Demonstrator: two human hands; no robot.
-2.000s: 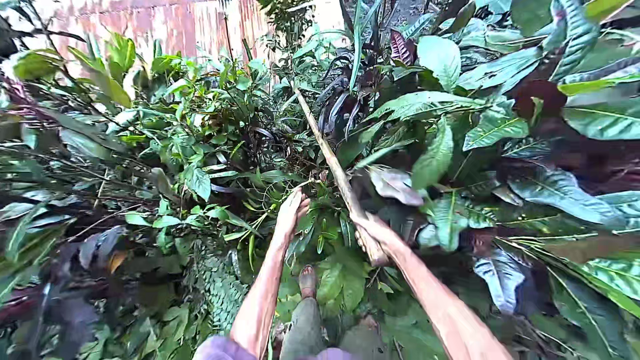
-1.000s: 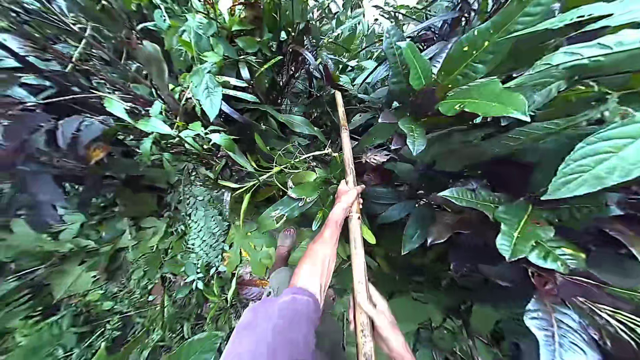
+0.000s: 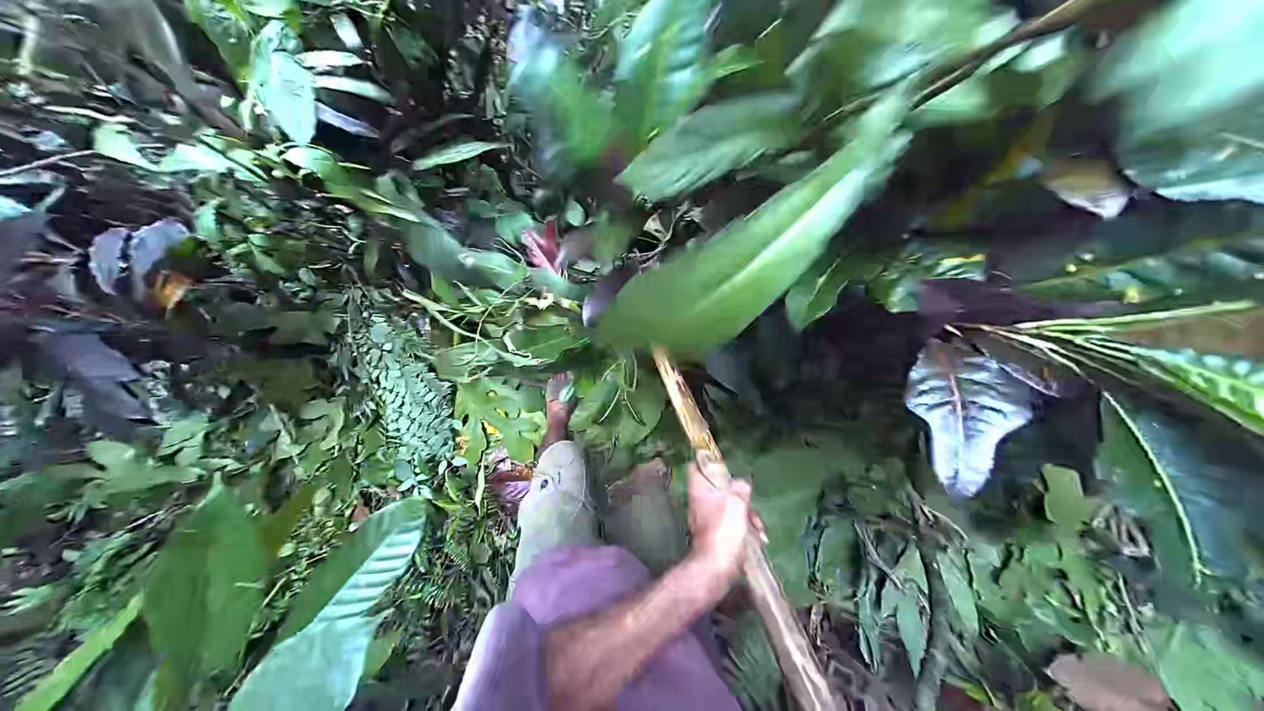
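My left hand (image 3: 726, 513) is closed around a long wooden pole (image 3: 780, 617), its forearm crossing from the lower left over the purple shirt. The pole slants from the bottom edge up and slightly left, and its upper end goes out of sight behind a big green leaf (image 3: 731, 267). My right hand is not in view. Beside the hand, to the left, are my legs in light trousers (image 3: 558, 499) and a bare foot (image 3: 560, 395) among low plants.
Dense leafy growth surrounds me. A fern (image 3: 400, 395) stands left of the foot, broad leaves (image 3: 336, 612) rise at the lower left, and a pale, drooping leaf (image 3: 958, 415) hangs at the right. A thin branch (image 3: 997, 44) crosses the upper right.
The view has swung considerably. My right hand, low on the pole one second ago, is out of view. The pole now leans up and left, with my left hand still on it.
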